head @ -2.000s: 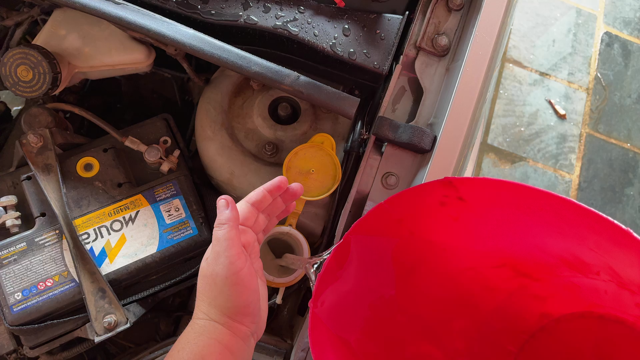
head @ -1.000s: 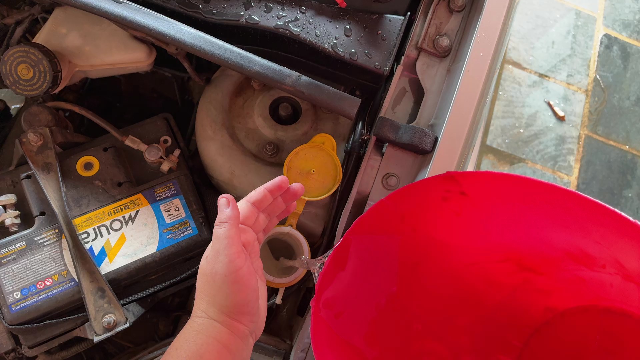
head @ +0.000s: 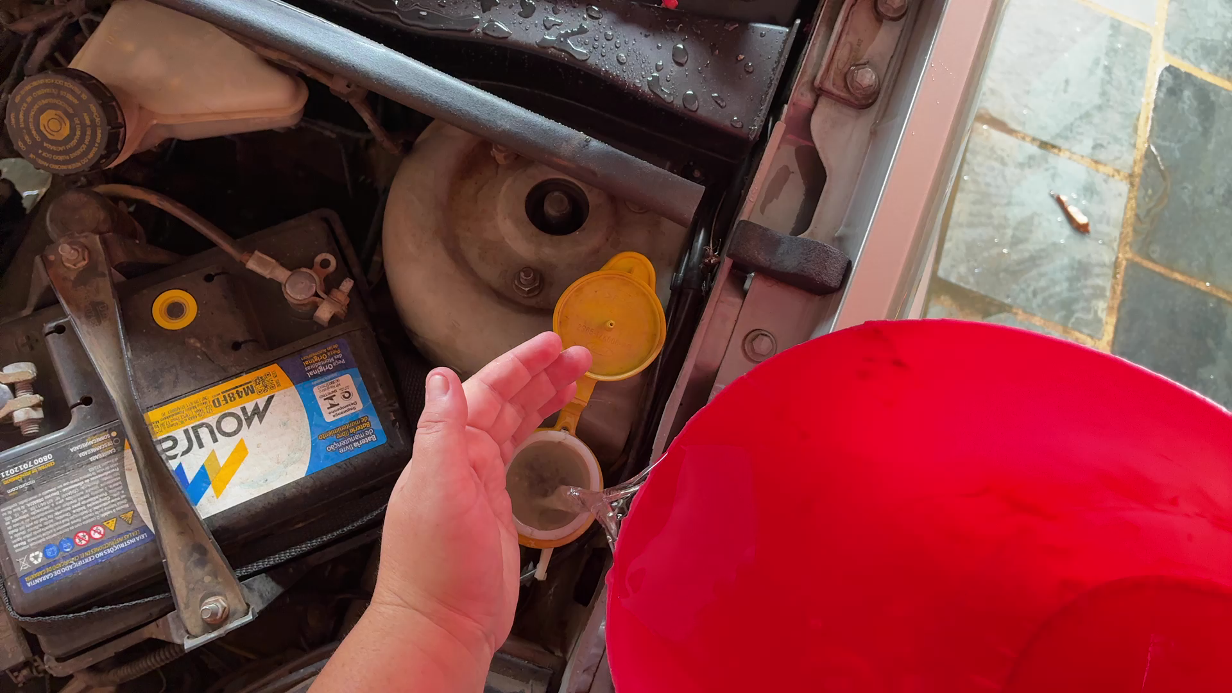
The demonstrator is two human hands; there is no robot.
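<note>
My left hand (head: 462,491) is raised palm up with its fingers extended and nothing in it, just left of a washer fluid reservoir's filler neck (head: 552,486). The filler's yellow cap (head: 610,324) is flipped back on its strap, near my fingertips. A large red plastic bucket or basin (head: 895,520) is tipped at the lower right, and clear liquid (head: 616,496) runs from its rim to the filler opening, some of it falling at the neck's right edge. My right hand is not visible, so its hold cannot be seen.
A Moura car battery (head: 260,414) under a metal bracket (head: 125,414) lies at the left. Behind are a fluid reservoir with a black cap (head: 65,121), a grey bar (head: 462,106) and the strut tower (head: 462,250). The car's fender edge (head: 914,164) borders stone floor tiles (head: 1049,192).
The red container has shifted slightly, with liquid running from its rim in all frames. My left hand has stayed beside the filler neck.
</note>
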